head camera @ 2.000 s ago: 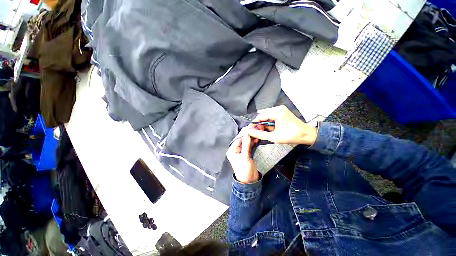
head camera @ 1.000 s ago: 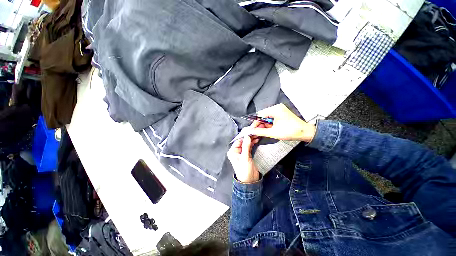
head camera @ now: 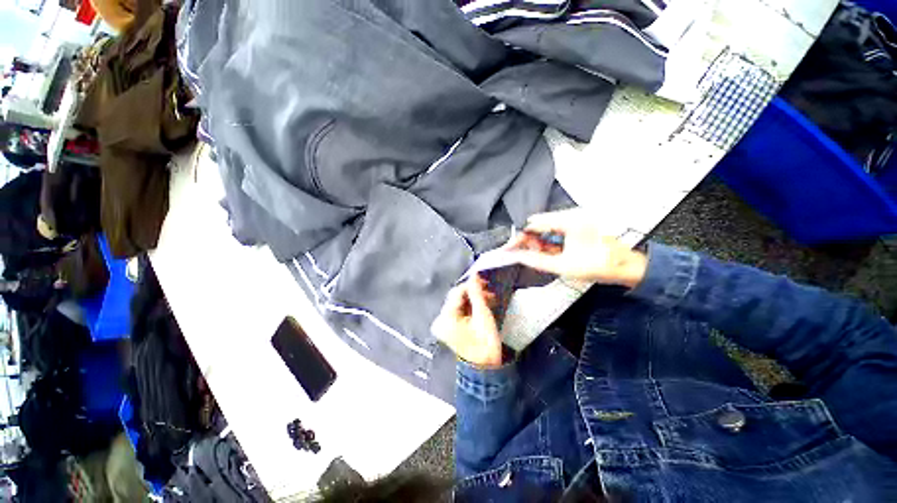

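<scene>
A grey garment with white stripes [head camera: 393,251] lies in a heap on the white table, its near edge at my fingertips. My left hand [head camera: 472,322] pinches the garment edge between thumb and fingers. My right hand [head camera: 580,253] is just right of it, with thumb and finger closed at a pale strip or fold of the edge. A small dark tool with a blue part [head camera: 553,239] is held in my right hand, mostly hidden by the fingers. No needle or thread can be made out.
A black phone [head camera: 303,358] and a cluster of tiny black pieces [head camera: 303,435] lie on the white table [head camera: 231,339]. A checked swatch [head camera: 730,101] is at the far edge, beside a blue bin [head camera: 807,177]. Brown garments [head camera: 138,167] hang at left.
My hands have moved slightly apart, left hand down-left and right hand to the right. The tool has turned and is more hidden in my right hand. The view has shifted a little.
</scene>
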